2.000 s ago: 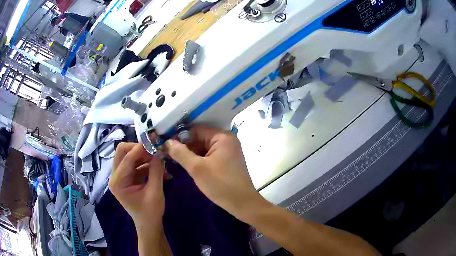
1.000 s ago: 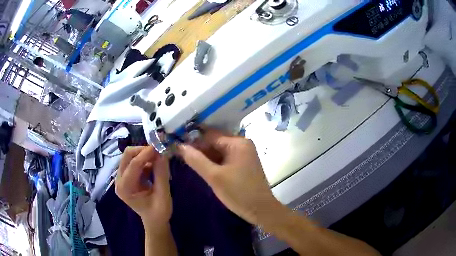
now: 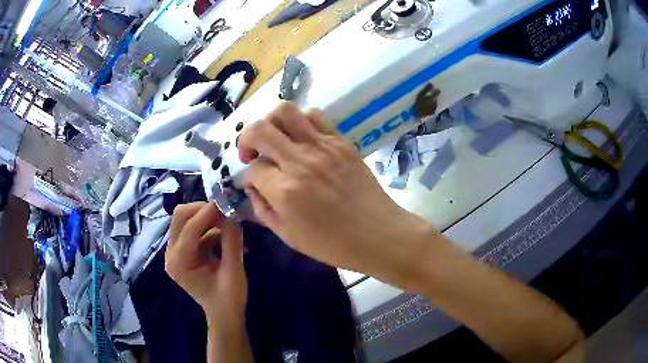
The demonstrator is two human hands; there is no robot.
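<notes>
The white sewing machine head [image 3: 398, 78] with a blue stripe and "JACK" lettering lies across the middle. My right hand [image 3: 305, 177] is at the front of its left end, fingers bent, covering part of the face and the tension area. My left hand [image 3: 206, 248] is just below that end, with thumb and fingertips close together beside the metal guard. No thread can be made out in either hand. A dark navy garment panel [image 3: 298, 301] lies under and below my hands. The needle and presser foot are hidden.
Scissors with yellow and green handles [image 3: 591, 159] lie on the right of the bed. Grey scraps [image 3: 437, 164] lie below the arm. Light grey and black garment pieces [image 3: 160, 145] are heaped behind the left end. Tied grey bundles [image 3: 74, 301] are at the lower left.
My right hand has moved up from beside the needle area onto the front of the machine head. My left hand has stayed near the lower left end.
</notes>
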